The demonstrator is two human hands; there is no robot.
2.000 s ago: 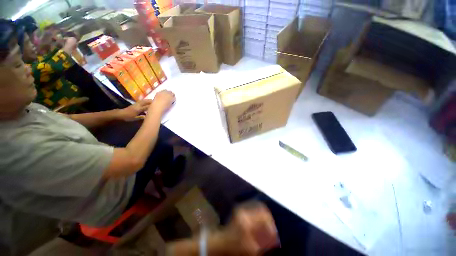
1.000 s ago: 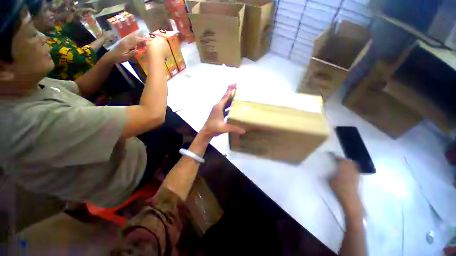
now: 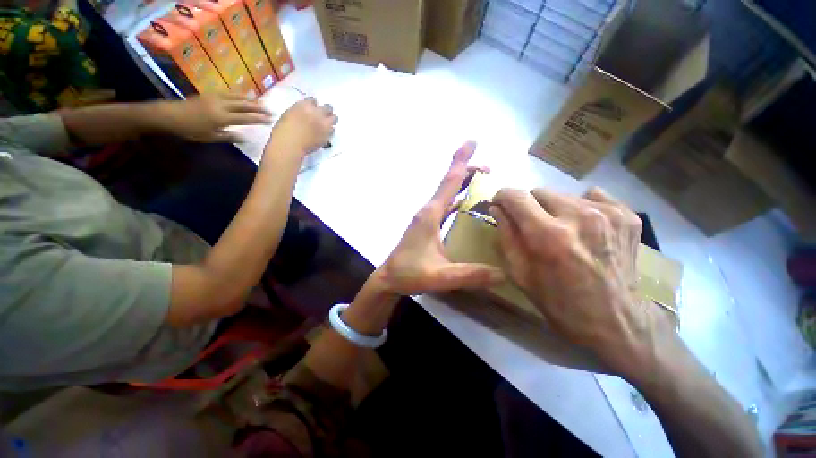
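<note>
A brown inner carton lies on the white table near its front edge, with a seam along its top. My left hand is spread against the carton's left end, thumb on the top and fingers up along the far side, holding it. My right hand is over the carton top with its fingertips pinched at the left end of the seam. A small dark edge shows at the fingertips, but what they pinch is mostly hidden. My right hand and wrist cover much of the carton.
A neighbouring worker's hands are on the table at left, beside orange retail boxes. Open printed cartons stand at the back. Pale stacked boxes are behind. A dark phone is mostly hidden behind my right hand.
My right hand has come from the table by the phone onto the carton top. The carton is turned and nearer the front edge. The neighbour's hands have left the orange boxes.
</note>
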